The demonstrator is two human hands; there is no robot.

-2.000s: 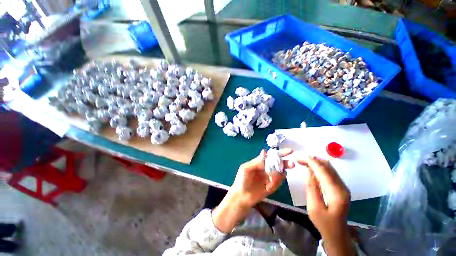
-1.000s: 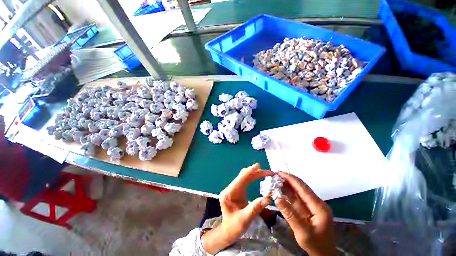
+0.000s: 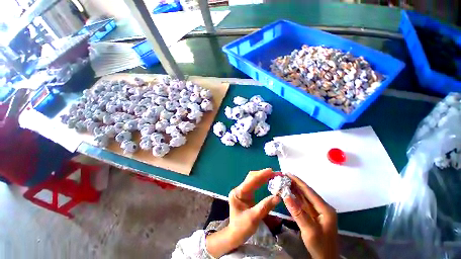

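A knobbly white-grey resin body (image 3: 279, 185) is held between the fingertips of both hands, low in the middle of the view. My left hand (image 3: 246, 212) grips it from the left with thumb and index finger. My right hand (image 3: 312, 212) grips it from the right, partly hiding it. Another resin body (image 3: 273, 148) lies at the left edge of the white paper sheet (image 3: 354, 187). A small red cap (image 3: 336, 156) sits on the paper. No stick can be made out.
A loose pile of bodies (image 3: 243, 121) lies left of the paper. A brown board (image 3: 198, 144) covered with bodies is further left. A blue bin (image 3: 308, 107) of small parts stands behind. A clear plastic bag (image 3: 422, 187) is at right, a second blue bin (image 3: 412, 48) beyond.
Two seconds ago my right hand was slightly apart from the body in my left; now both hands hold a body together. Since one second ago the hands have barely moved; the view has shifted slightly.
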